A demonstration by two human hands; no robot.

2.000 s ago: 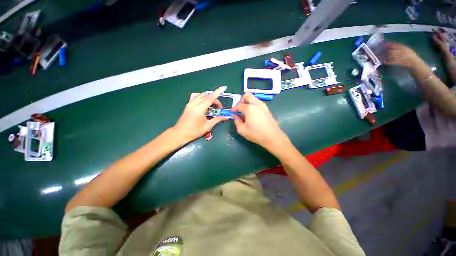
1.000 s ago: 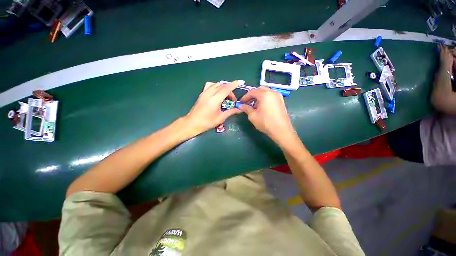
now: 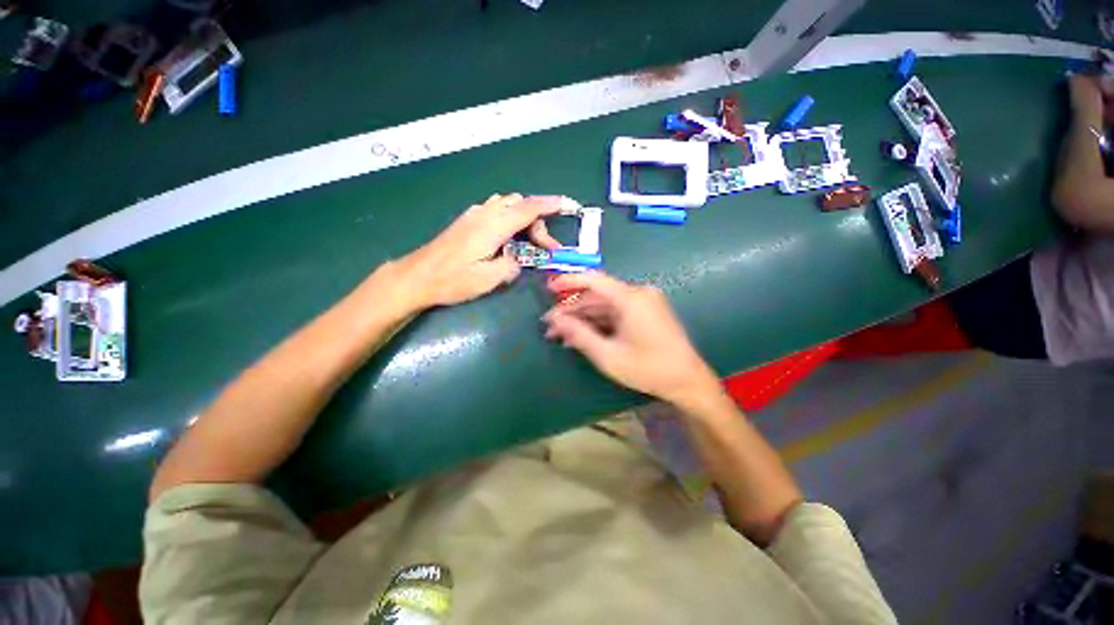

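Note:
A white housing [image 3: 590,230] lies on the green bench in front of me, held at its left side by my left hand [image 3: 470,253]. A blue cell [image 3: 577,259] lies along the housing's near edge, beside a small green circuit board [image 3: 528,254]. A red-brown part [image 3: 564,288] shows just below the housing, partly behind my right fingers. My right hand [image 3: 621,332] is below and right of the housing, off the cell, with fingers loosely curled and slightly blurred. Whether it touches the red-brown part is hard to tell.
A bare frame [image 3: 623,183] and unfinished units [image 3: 811,161] lie at right. More units [image 3: 911,228] lie farther right, near another person's arm [image 3: 1087,171]. One unit [image 3: 92,330] lies at far left. A white rail [image 3: 415,144] separates the bench from the belt, with an upright metal post [image 3: 794,43].
My right hand has moved off the blue cell, down towards me, so the cell and the housing's right side now show. My left hand keeps its hold on the housing.

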